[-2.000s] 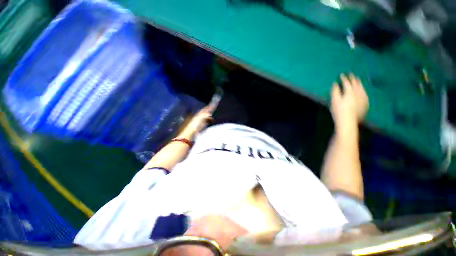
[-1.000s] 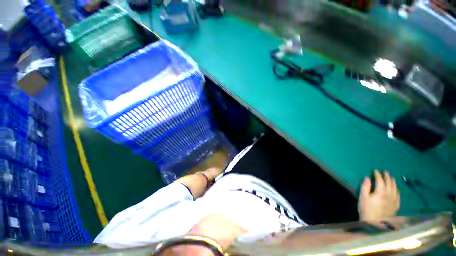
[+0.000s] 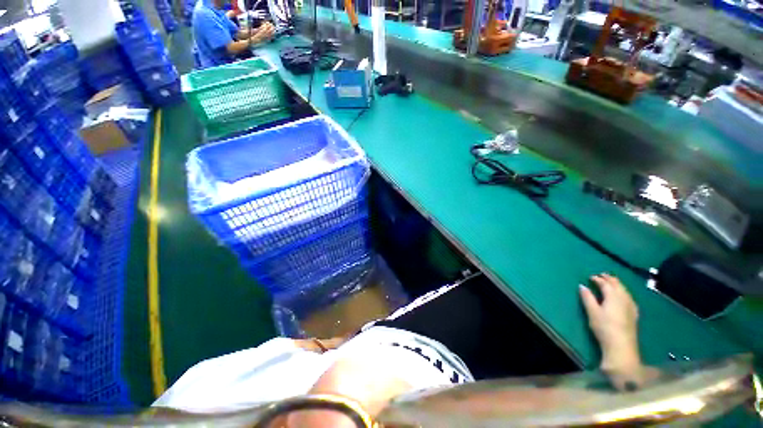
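A black power adapter (image 3: 696,286) lies on the green bench mat (image 3: 452,180) at the right. Its black power cord (image 3: 514,178) runs up and left to a loosely bundled coil, with a plug in crinkled clear plastic (image 3: 504,143) at the end. My right hand (image 3: 612,316) rests on the mat, left of and below the adapter, not touching it, fingers slightly apart and nothing in them. My left hand is mostly hidden at my lap; only the wrist (image 3: 322,343) shows.
A blue lined crate (image 3: 289,205) stands left of the bench, a crate with a cardboard liner (image 3: 355,311) below it. A green crate (image 3: 237,94), blue-grey box (image 3: 349,86) and a person in blue (image 3: 215,35) are beyond. Black pads (image 3: 615,198) and stacked blue crates (image 3: 42,226) flank the bench.
The view has lifted and steadied, showing more of the bench and floor beyond. My right hand stays on the mat. My left hand, earlier partly seen near my lap, is now mostly hidden.
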